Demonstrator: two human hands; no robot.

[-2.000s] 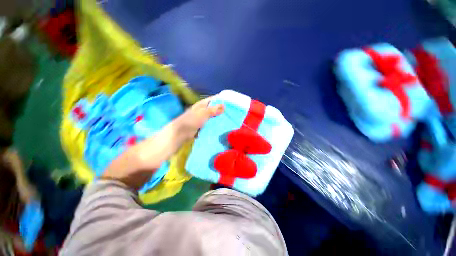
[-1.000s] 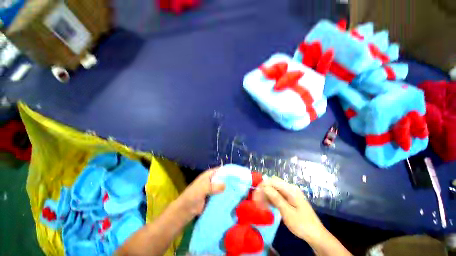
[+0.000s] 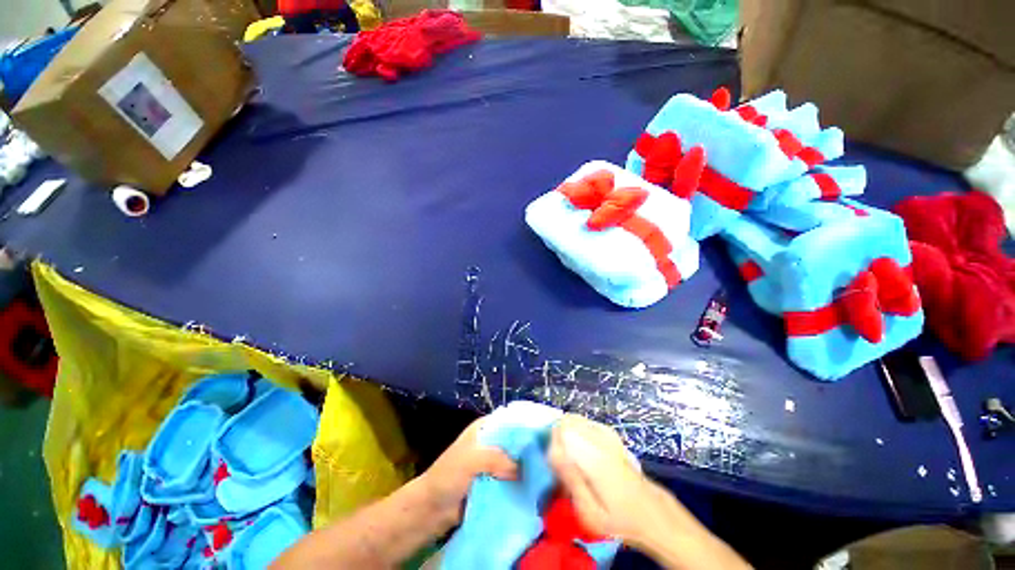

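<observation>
A light blue plush gift box [image 3: 486, 517] with a red band and bow is at the bottom centre, below the table edge, partly cut off by the frame. My left hand [image 3: 456, 468] grips its left side near the top. My right hand [image 3: 595, 473] is on its right side, with bent fingers pressed at the upper part beside the red band. The plush is pinched and folded between the hands. The fingertips are partly hidden and blurred. I cannot make out a needle or thread.
Several blue plush gift boxes [image 3: 612, 239] lie on the dark blue table [image 3: 367, 223]. A yellow sack [image 3: 367, 440] with blue covers [image 3: 184, 445] is at left. Red plush [image 3: 963, 273], a black rectangle [image 3: 909, 386], a pink strip [image 3: 949, 429] and a small red tool [image 3: 710, 320] lie right. Cartons [image 3: 139, 89] stand behind.
The view has turned from the sack side and tilted up, showing more of the table's far side. My right hand has come onto the plush and moved closer to my left, folding its top.
</observation>
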